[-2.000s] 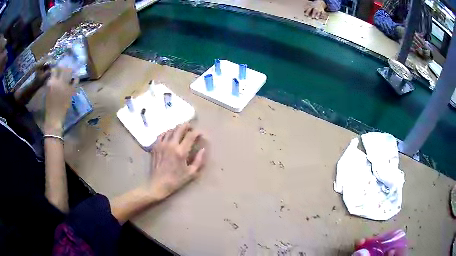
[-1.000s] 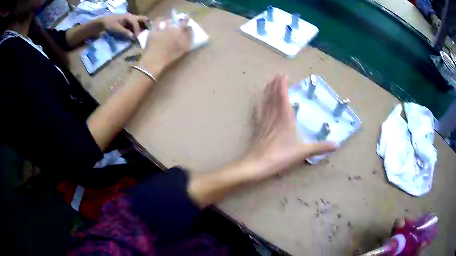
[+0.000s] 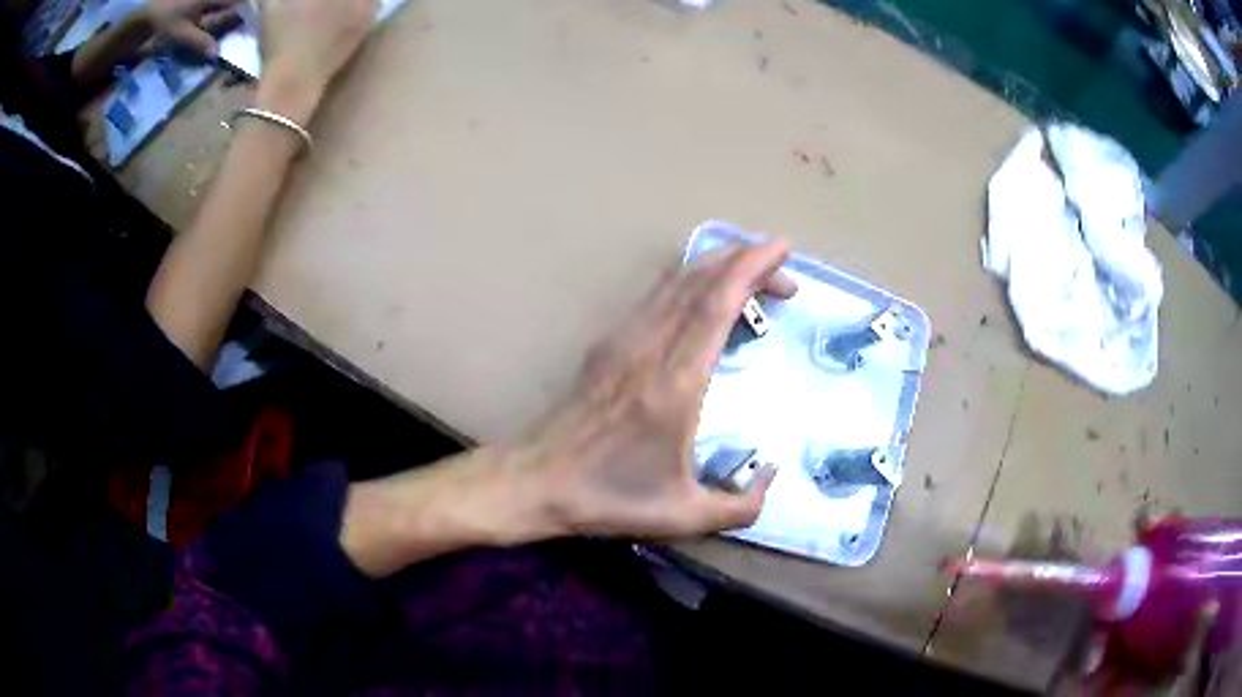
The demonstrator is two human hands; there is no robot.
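Observation:
A white plastic cover (image 3: pixel 794 395) lies on the cardboard sheeting in front of me, its four grey posts upright with metal inserts at their tips. My left hand (image 3: pixel 640 409) grips the cover's left side, fingers at the top edge and thumb at the lower left post. My right hand (image 3: pixel 1137 660) is at the lower right, blurred and partly cut off by the frame edge. It holds a squeeze bottle (image 3: pixel 1171 586) of pink-red liquid, its thin red nozzle pointing left toward the cover, apart from it.
A crumpled white cloth (image 3: pixel 1076 259) lies at the upper right. Another person's hands work at the upper left, with a cover with posts (image 3: pixel 153 98) there. A green surface (image 3: pixel 981 48) runs along the far right edge. Dark marks dot the cardboard sheeting (image 3: pixel 518 177).
The view has shifted. My left hand has brought a cover from the left to in front of me. The bottle in my right hand has come closer to the cover, nozzle pointing left.

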